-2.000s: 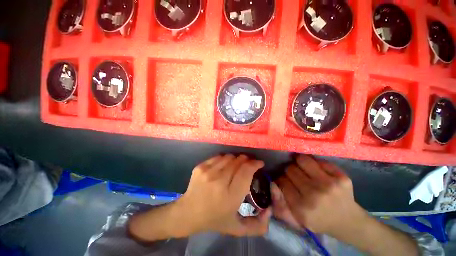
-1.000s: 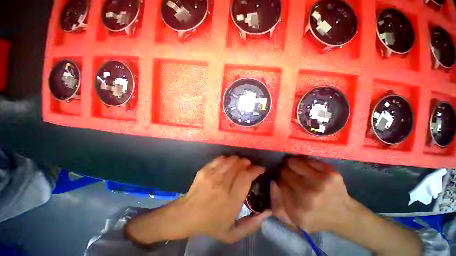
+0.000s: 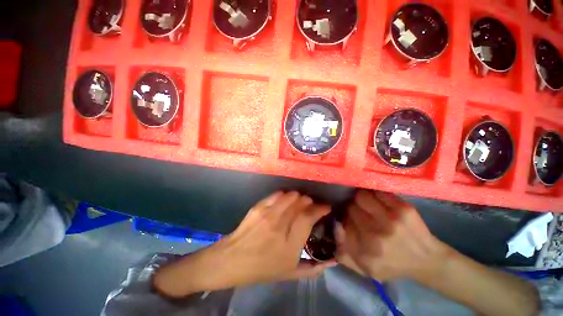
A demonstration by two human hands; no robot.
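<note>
My left hand (image 3: 271, 237) holds a round electronic unit (image 3: 321, 242) at the bench's near edge, its dark face partly hidden by fingers. My right hand (image 3: 386, 237) is closed against the unit's right side. A slim blue tool (image 3: 386, 299) shows below my right hand, its upper part hidden by the fingers; where its tip touches cannot be seen. The red foam tray (image 3: 213, 162) lies beyond my hands, with round units such as this one (image 3: 313, 126) in its pockets. One front-row pocket (image 3: 234, 114) is empty.
A crumpled white tissue (image 3: 529, 235) lies at the right bench edge. A small red box (image 3: 8, 74) is at the far left. A grey sleeve (image 3: 31, 216) of another person shows at left. A blue bin edge (image 3: 176, 231) is below the bench edge.
The tray and bench have shifted slightly to the right in view. My hands stay together around the unit, with small shifts of the fingers.
</note>
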